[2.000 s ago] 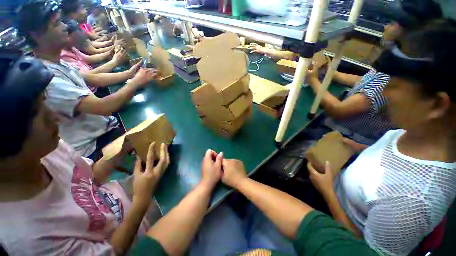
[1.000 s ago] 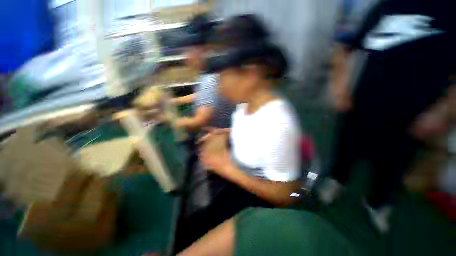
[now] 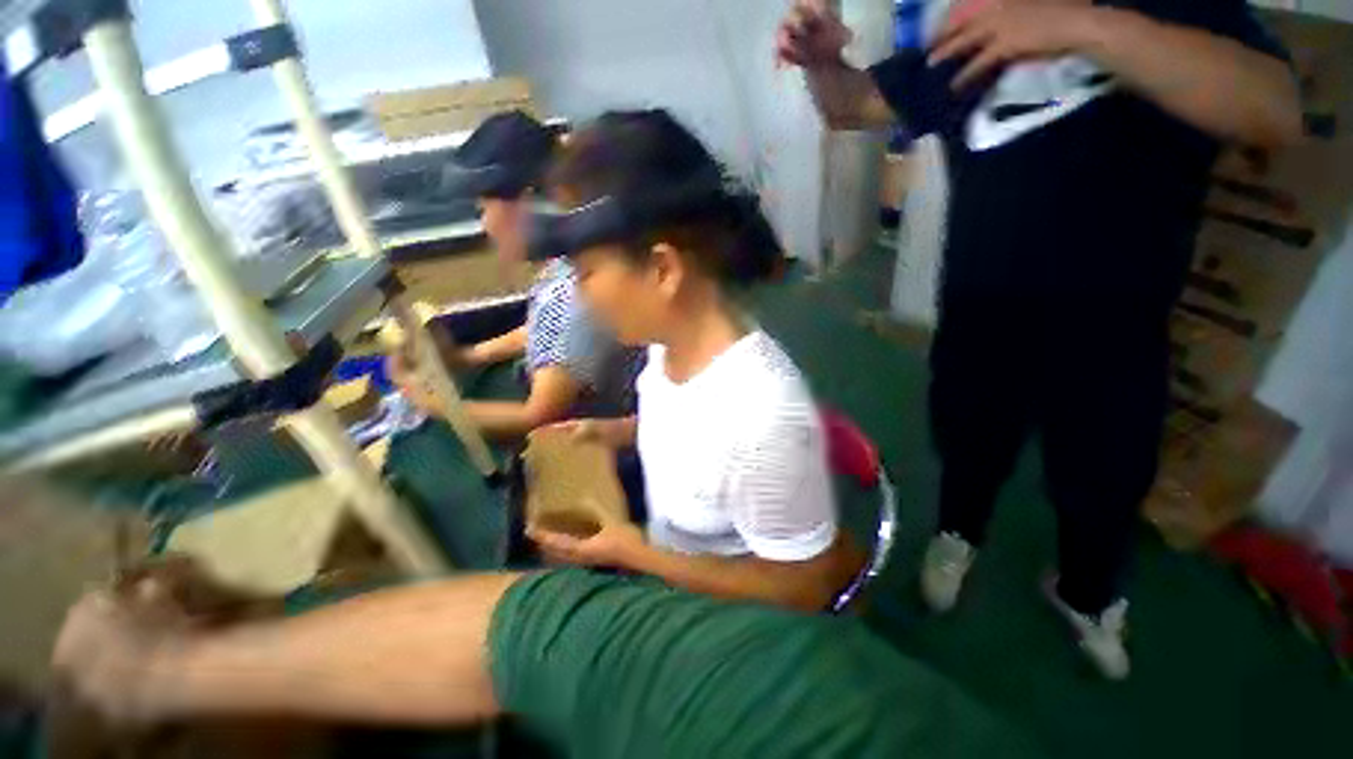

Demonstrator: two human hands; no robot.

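My right arm, in a green sleeve, reaches across the bottom to the left. My right hand is blurred at the lower left, against brown folded cartons that the picture's edge cuts off. I cannot tell whether it grips one; its fingers are not clear. Another brown carton with a raised flap lies on the green bench beyond my forearm. My left hand is not in view.
A seated person in white holds a brown carton beyond my arm. Another seated worker is further back. A person in dark clothes stands at the right. Pale shelf posts rise at left; large cartons are stacked behind.
The view has swung right. My hands were together over the bench; now my right arm stretches left to the cartons and my left hand is out of view. The standing person's hands are raised.
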